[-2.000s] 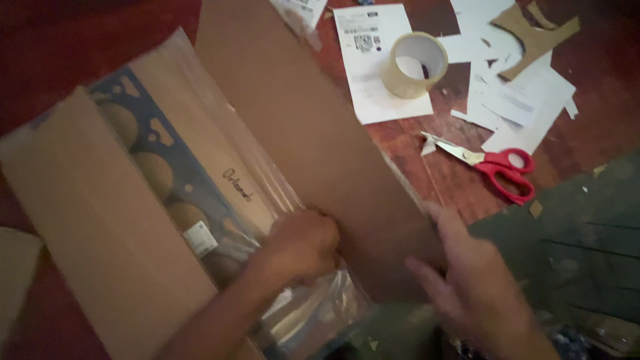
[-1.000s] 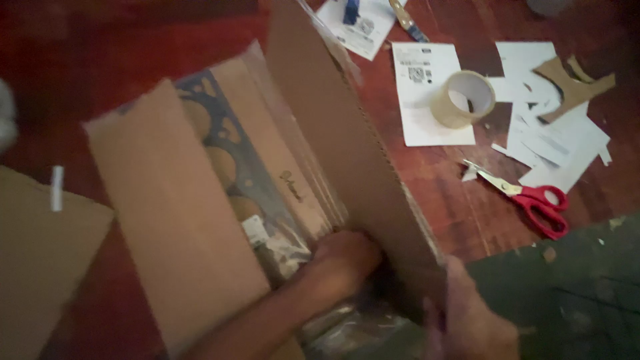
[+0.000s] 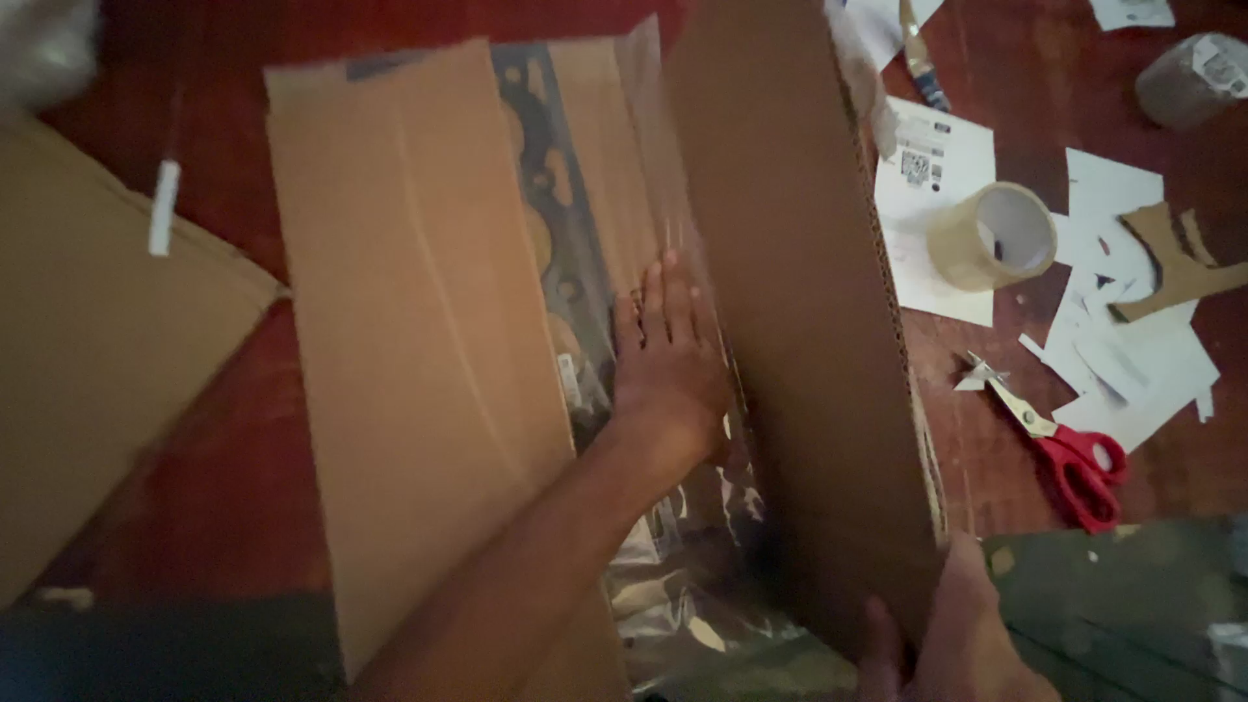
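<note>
My left hand (image 3: 671, 380) lies flat, fingers apart, on clear plastic film (image 3: 648, 127) over a dark flat gasket with large round holes (image 3: 551, 185). Corrugated cardboard shows under the gasket, and a cardboard flap (image 3: 419, 292) covers its left part. A raised cardboard panel (image 3: 799, 292) stands tilted along the right side. Its lower right corner is pinched between the thumb and fingers of my right hand (image 3: 960, 634). Loose film bunches at the near end, below my left wrist.
Right of the cardboard are a roll of packing tape (image 3: 993, 237), red-handled scissors (image 3: 1063, 444), printed papers (image 3: 936, 185), paper scraps and a cut cardboard piece (image 3: 1165, 258). Another cardboard sheet (image 3: 107, 322) lies at the left. The near table edge runs below the scissors.
My left hand has gone from curled at the inner edge of the raised panel to spread flat on the film. My right hand stays at the panel's corner. The view has shifted.
</note>
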